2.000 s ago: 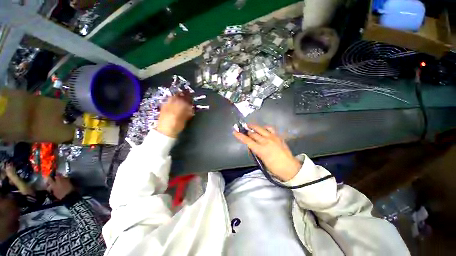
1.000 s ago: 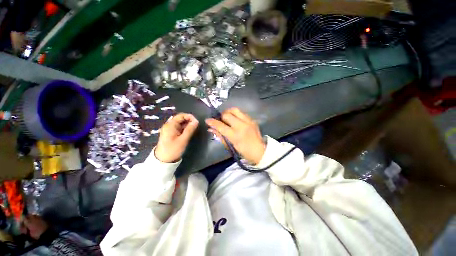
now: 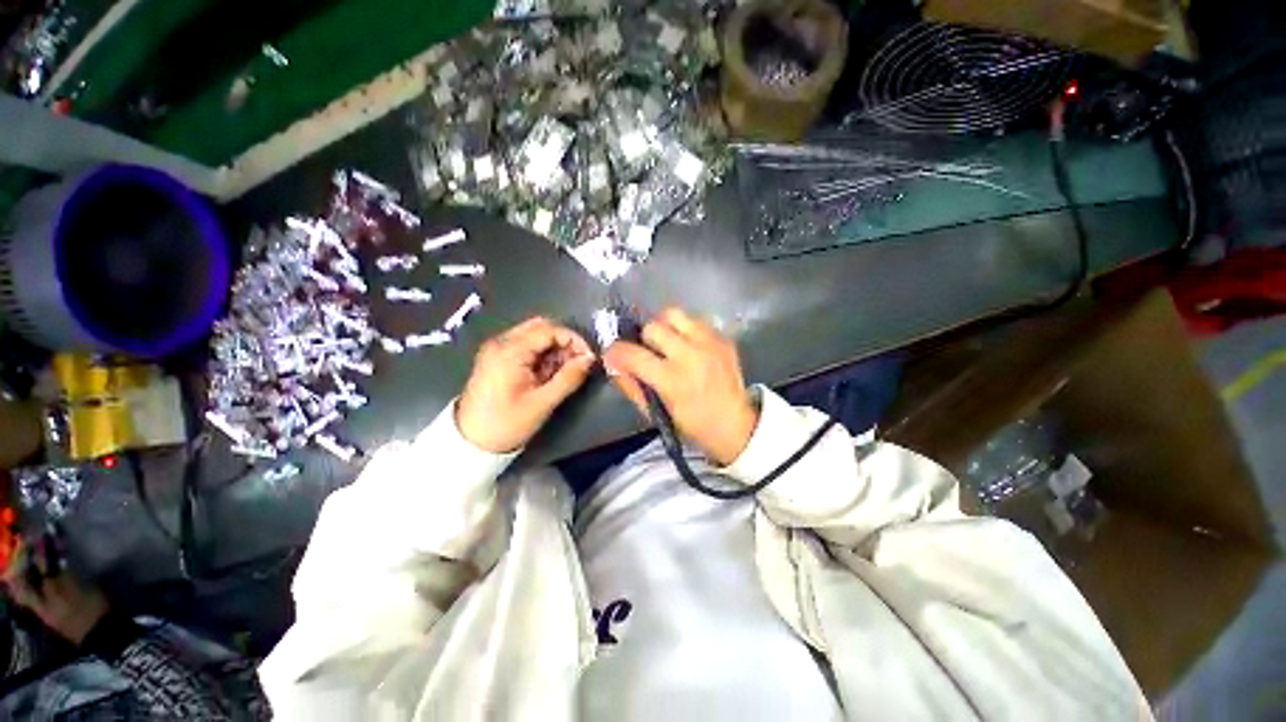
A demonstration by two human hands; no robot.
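My right hand [image 3: 687,381] is closed round the dark soldering iron [image 3: 629,327], whose black cable loops under my wrist. My left hand [image 3: 529,378] is just left of it, thumb and fingertips pinched together; a tiny pale part seems to be at the fingertips, too small to tell. A small silver-white part [image 3: 607,327] shows between the hands. A pile of circuit boards [image 3: 564,134] lies beyond the hands. A pile of white-silver strip parts [image 3: 296,339] lies to the left, with several loose strips [image 3: 458,271] at its right side.
A purple-rimmed cylinder [image 3: 223,268] and yellow block [image 3: 106,406] stand at the left. A tape roll [image 3: 783,68], spiral stand [image 3: 959,78] and wires on a green mat [image 3: 1114,191] are at the back right. A large cardboard box [image 3: 1192,466] is lower right. Another person's hand [image 3: 59,607] shows lower left.
My left hand has moved from the strip pile to beside my right hand, and its fingertips are now close to the iron. The head view has shifted, so the bench appears further left.
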